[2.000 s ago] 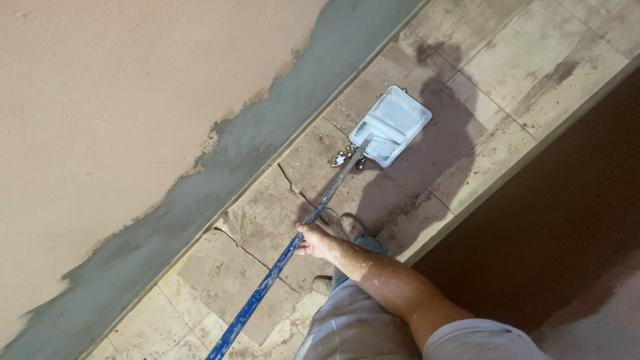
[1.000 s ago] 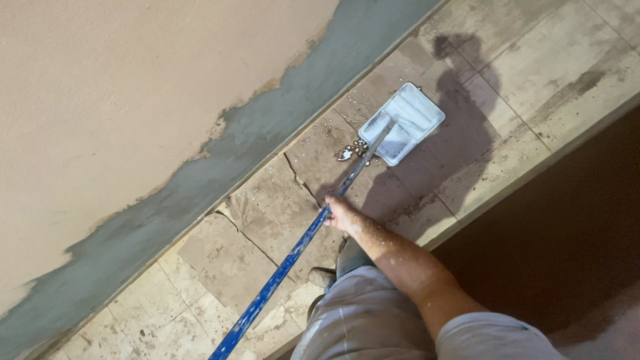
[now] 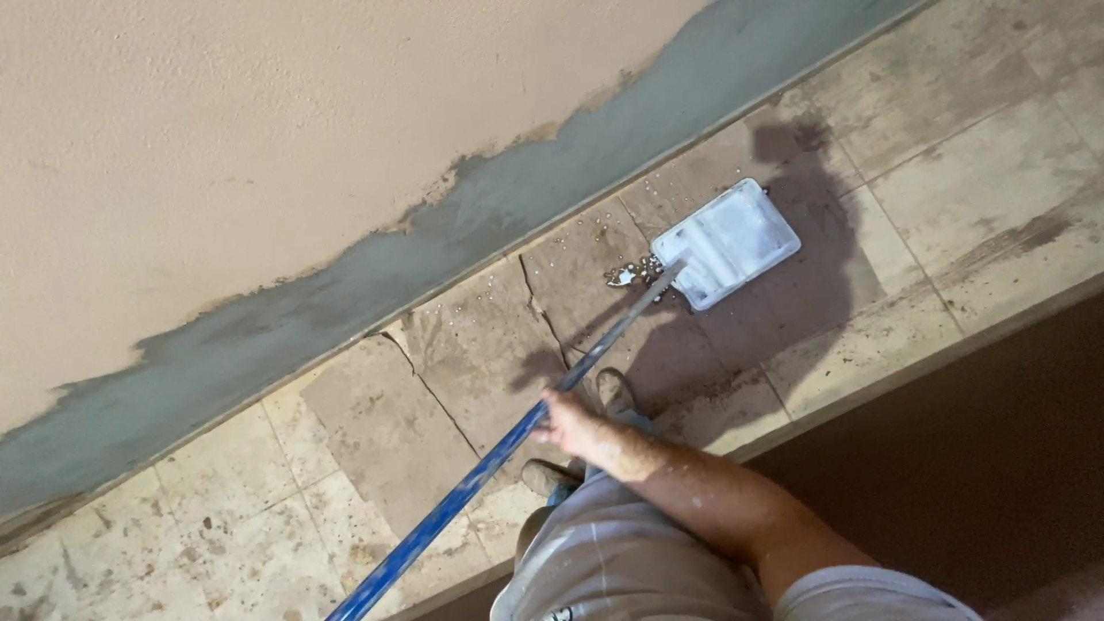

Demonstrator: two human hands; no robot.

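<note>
My right hand [image 3: 565, 423] is wrapped around a long blue extension pole [image 3: 474, 479], near where the blue part meets a thinner grey part. From the bottom left the pole slants up to a white-coated paint tray [image 3: 750, 246] on the floor. Its far end rests over the tray's lower left part, where a pale, paint-covered shape like a roller lies across; its outline blends with the white paint. White paint spots and a small wet puddle [image 3: 630, 274] lie beside the tray. My left hand is not in view, nor is the pole's near end.
Cardboard-like sheets [image 3: 388, 423] with dark gaps between them cover part of the pale tiled floor [image 3: 224, 466]. A pinkish wall [image 3: 259, 155] with a grey lower band [image 3: 345, 293] runs along the left. The floor's edge [image 3: 862, 379] drops to a darker brown area at right. My shoes [image 3: 614, 390] stand near the pole.
My right hand stays around the pole, and the pole's far end remains at the tray. The view has shifted slightly.
</note>
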